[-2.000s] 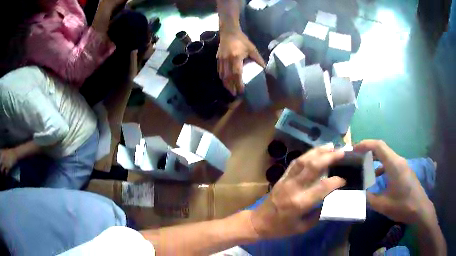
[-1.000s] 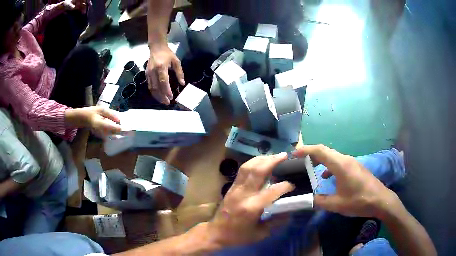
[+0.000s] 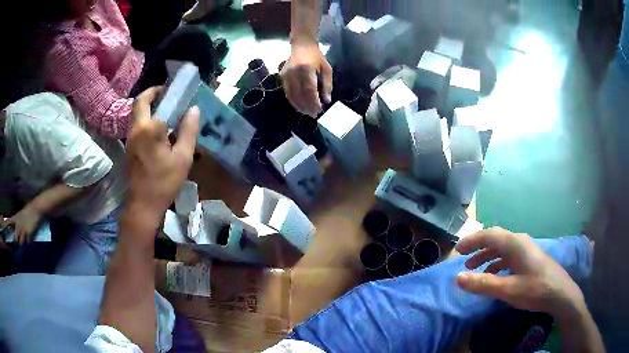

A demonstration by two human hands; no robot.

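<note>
My left hand point(image 3: 160, 155) reaches to the upper left and grips the flap end of a white and pale blue retail box point(image 3: 224, 131). The box tilts, its dark product picture facing up. My right hand point(image 3: 517, 272) is over my right thigh, empty, fingers apart and slightly curled. Several black tubes point(image 3: 400, 238) stand open end up beside my thigh. A retail box with a dark picture point(image 3: 421, 196) lies flat behind them. Open-flapped boxes point(image 3: 276, 217) stand on the brown carton point(image 3: 221, 296).
Another person's hand point(image 3: 307, 77) is over more black tubes point(image 3: 254, 96) at the top. Upright retail boxes point(image 3: 396, 103) stand at centre right. People in a pink checked shirt point(image 3: 86, 65) and a pale shirt point(image 3: 58, 145) sit at left. Green floor point(image 3: 531, 165) shows at right.
My hands were together around an open box with a dark piece at its mouth. They are now apart, the left at upper left gripping a box. The other person's hand near the left boxes has withdrawn.
</note>
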